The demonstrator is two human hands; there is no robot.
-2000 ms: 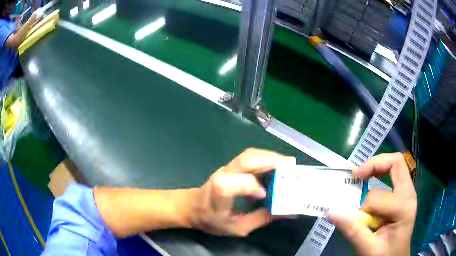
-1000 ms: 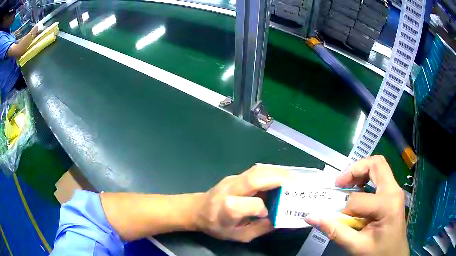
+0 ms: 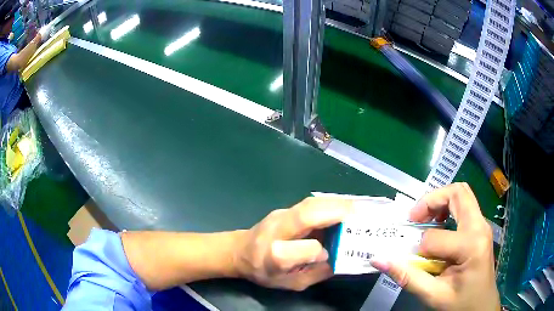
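Note:
A white product box (image 3: 370,243) with a teal side is held near the front of the bench, its printed end with text and a barcode facing me. My left hand (image 3: 291,246) grips its left end. My right hand (image 3: 452,246) holds its right end with the fingertips. A short yellow tool (image 3: 429,265) shows between my right fingers, mostly hidden. The white label strip (image 3: 466,121) with rows of barcodes hangs from above at the right, passes behind the box and shows again below it. Whether a label is at my fingertips I cannot tell.
The dark green bench (image 3: 200,152) has a white edge beside the shiny green conveyor (image 3: 231,54). A metal post (image 3: 300,73) rises between them. A blue tube (image 3: 434,100) crosses the conveyor. Grey piles (image 3: 428,24) stand behind. A person in blue (image 3: 11,76) handles yellow material at far left.
The box has turned since two seconds ago, so larger text shows on the face towards me. My right fingers have shifted over its right end. In the last second little has moved.

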